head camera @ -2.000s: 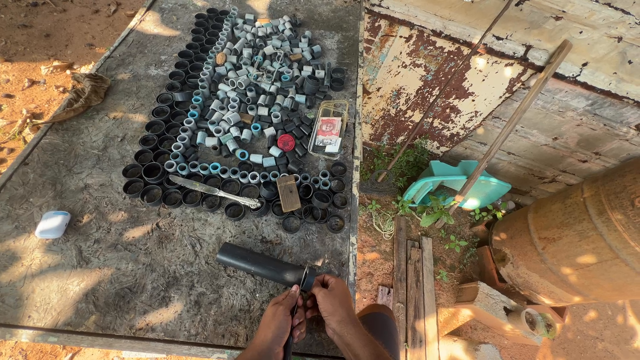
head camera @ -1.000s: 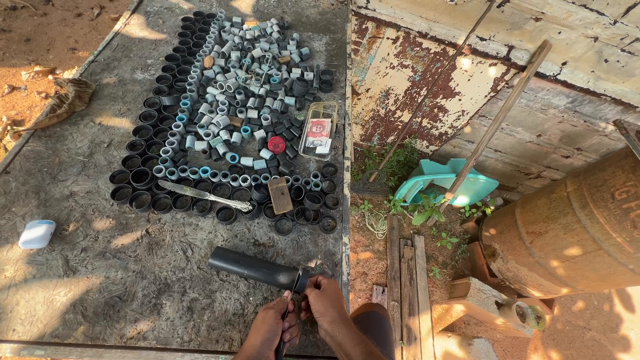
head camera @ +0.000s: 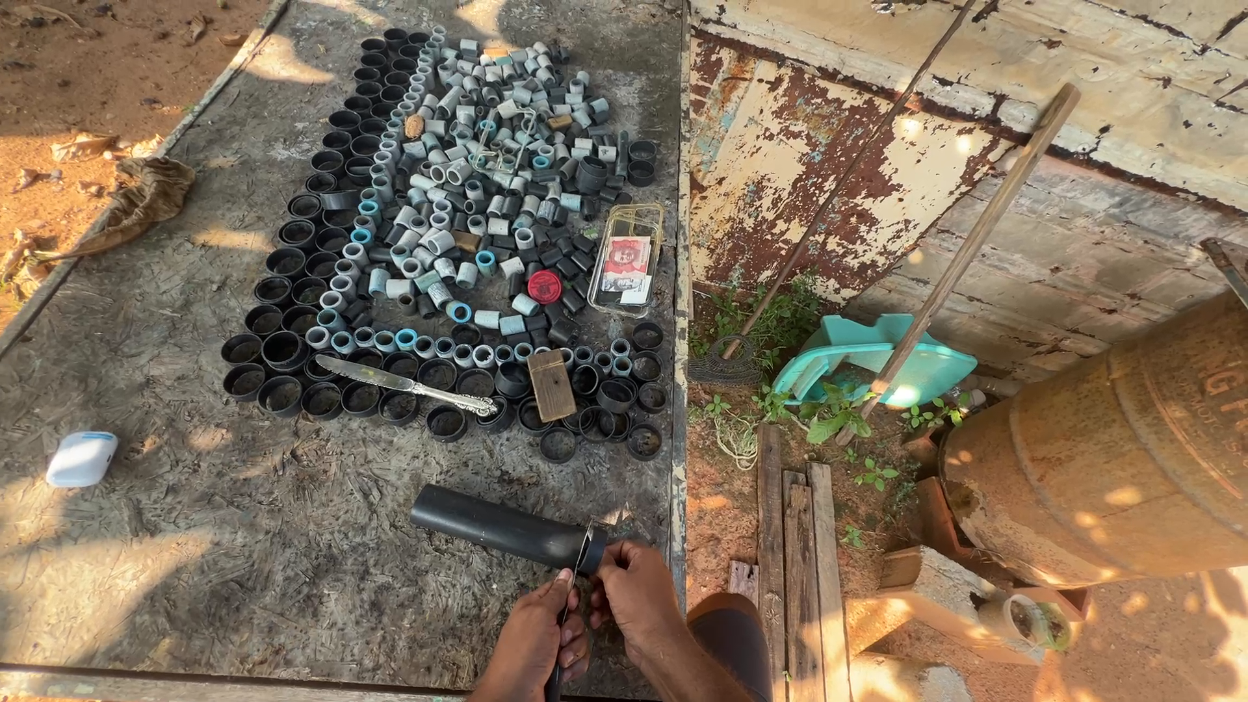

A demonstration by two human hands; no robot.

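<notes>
A black plastic pipe [head camera: 487,526] lies slantwise near the front edge of the worn board table. At its right end, my right hand [head camera: 632,597] grips the short end section with thumb and fingers. My left hand [head camera: 546,624] is closed on a dark handle whose thin metal part [head camera: 583,548] stands across the pipe close to that end; the tool's exact kind is not clear. Beyond the pipe, a table knife with an ornate handle [head camera: 409,384] rests on black pipe rings [head camera: 361,398], left of a small wooden block [head camera: 552,386]. Many grey pipe pieces [head camera: 458,171] lie heaped inside the rows.
A clear case [head camera: 596,283] with a printed paper and a red cap [head camera: 544,287] lie at the heap's right side. A white earbud case [head camera: 82,459] sits at left. Right of the table are wooden planks [head camera: 799,575], a turquoise plastic piece [head camera: 936,370], a leaning pole and a rusty drum [head camera: 1111,458].
Both hands stay at the pipe's right end, with little plain change in their hold. The view shifts slightly.
</notes>
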